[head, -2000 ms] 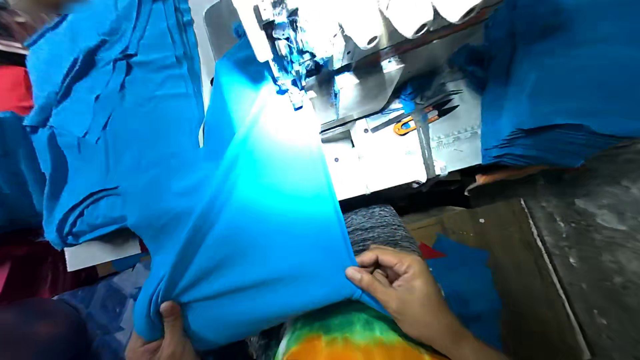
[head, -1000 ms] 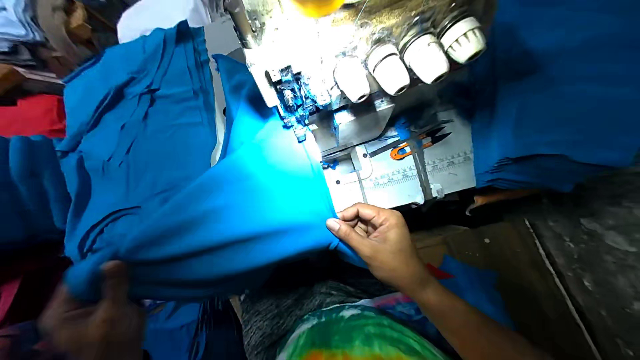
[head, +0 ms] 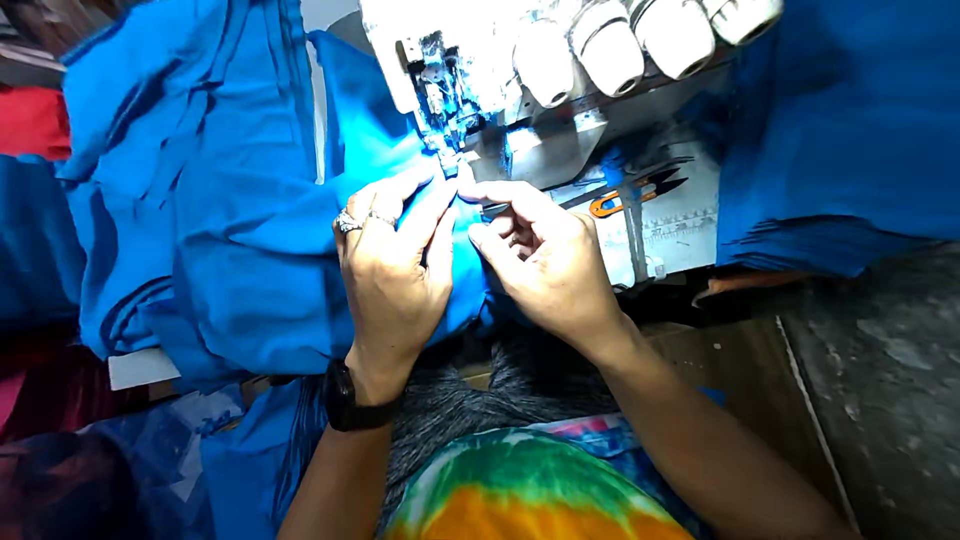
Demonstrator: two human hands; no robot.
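Blue fabric (head: 262, 262) lies under the lit needle and presser foot area of a sewing machine (head: 446, 142). My left hand (head: 397, 262), with rings and a black wristwatch (head: 360, 397), rests on the fabric just in front of the presser foot, fingertips close to it. Beside it on the right, my right hand (head: 547, 255) has its forefinger reaching to the fabric edge at the foot, the thumb apart below and the other fingers curled. Whether the right fingertips pinch the cloth is hard to tell in the glare.
Orange-handled thread snips (head: 626, 195) lie right of my right hand on the machine bed, by a printed ruler scale (head: 679, 225). Stacked blue fabric pieces (head: 832, 150) hang at the right. White thread-cone-like parts (head: 607, 49) line the machine's top. Red cloth (head: 34, 120) lies far left.
My left hand has moved from the lower left up to the presser foot. My right hand has moved up from the lower fabric edge to beside it. The fabric, stretched out before, now lies bunched.
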